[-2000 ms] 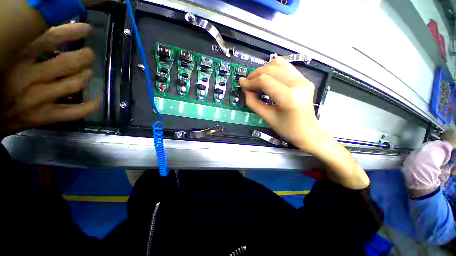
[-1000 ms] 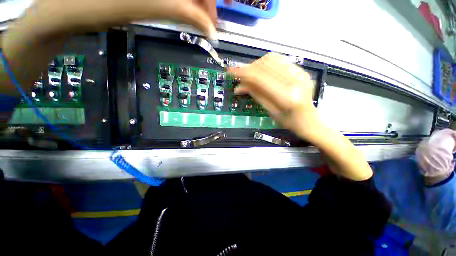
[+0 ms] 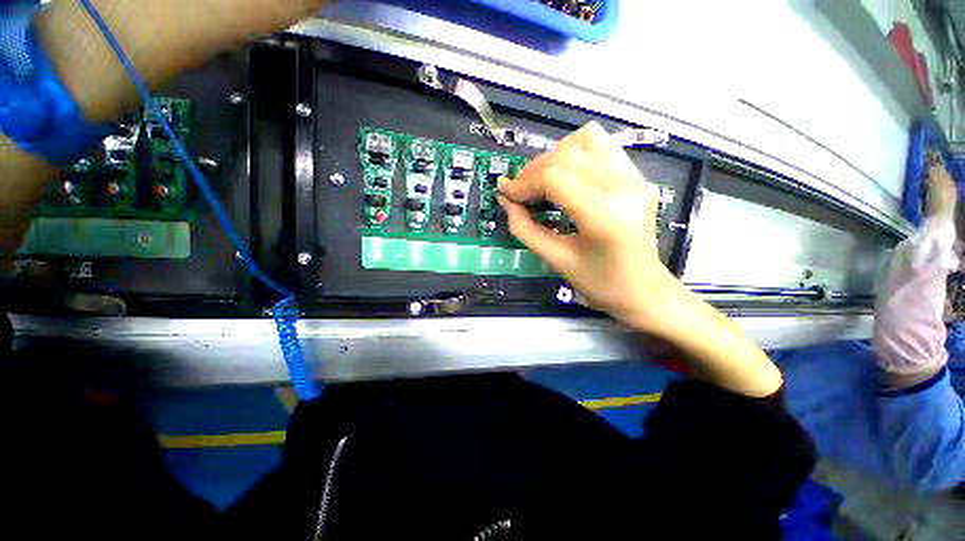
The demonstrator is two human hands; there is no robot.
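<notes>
A green PCB panel [image 3: 439,256] of several narrow boards with small fitted parts lies in a black carrier [image 3: 339,238]. My right hand [image 3: 593,211] is over the right part of the panel, with thumb and index finger pinched together at a board's upper half. Whatever the fingertips may hold is hidden or too small to tell. My left hand [image 3: 280,8] is mostly cut off by the top edge; its forearm with a blue wrist strap [image 3: 32,85] crosses the upper left. Its fingers are not visible.
A second panel [image 3: 106,238] lies in the carrier at left. Silvery clips [image 3: 466,97] sit on the carrier. A blue parts bin [image 3: 561,19] is beyond the rail. A blue coiled cord [image 3: 293,343] hangs over the near rail [image 3: 444,349]. Another person's sleeve [image 3: 912,301] is at right.
My left hand has moved up and left, mostly out of the picture. My right hand stays over the panel, fingertips slightly lower on the boards. The blue cord now hangs further right than one second ago.
</notes>
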